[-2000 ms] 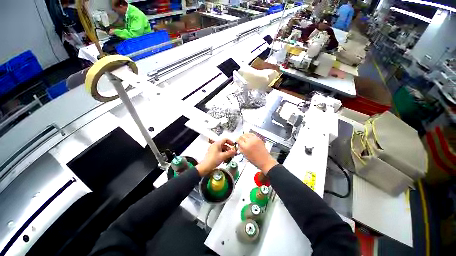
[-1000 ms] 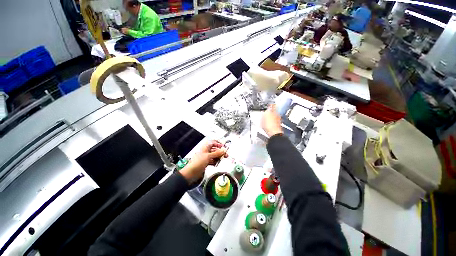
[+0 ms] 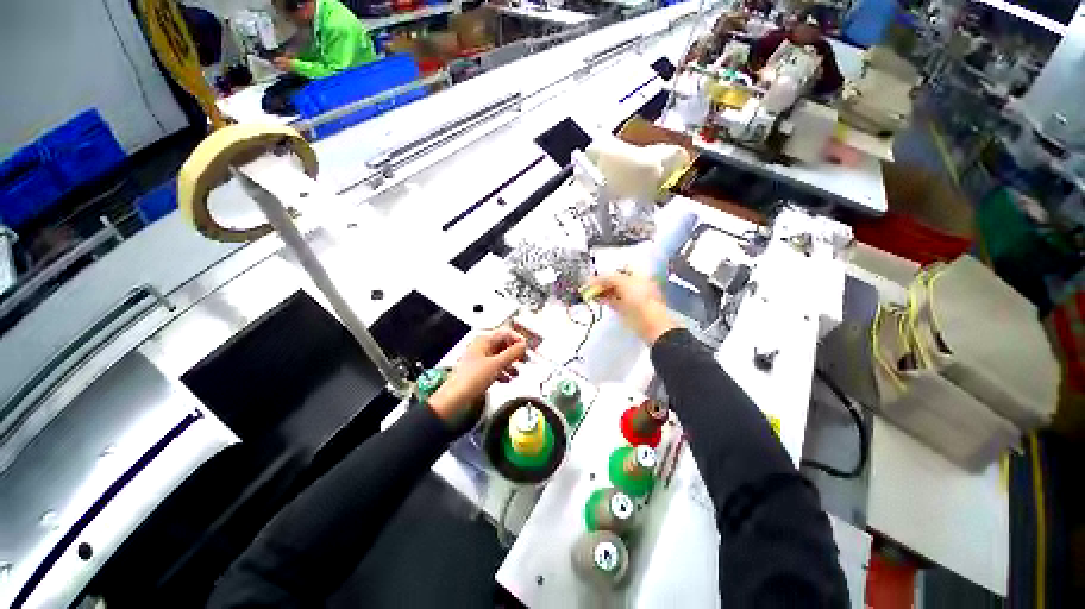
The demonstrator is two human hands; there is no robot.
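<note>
My left hand (image 3: 485, 364) is just behind the yellow thread cone (image 3: 526, 438), fingertips drawn together; a thread between them cannot be made out. My right hand (image 3: 633, 300) is farther forward and to the right, thumb and finger pinched on a small yellowish piece (image 3: 593, 292). A thin dark strand (image 3: 582, 347) curves on the white surface between the hands. The yellow cone sits on a green base in a dark round cup. A grey-brown cone (image 3: 566, 397) stands beside the cup. Spare cones (image 3: 613, 512) with green bases and a red-based cone (image 3: 644, 420) form a row.
A masking tape roll (image 3: 246, 181) hangs on a slanted metal pole (image 3: 312, 272) at left. Clear bags of silvery pieces (image 3: 547, 269) lie beyond my hands. A white sewing machine (image 3: 779, 315) is at right, with stacked beige panels (image 3: 970, 357) beyond. A person in green (image 3: 331, 42) sits at back left.
My hands were together two seconds ago and are now apart. My right hand reached forward to a bluish object, then came back left and nearer. My left hand has moved slightly left.
</note>
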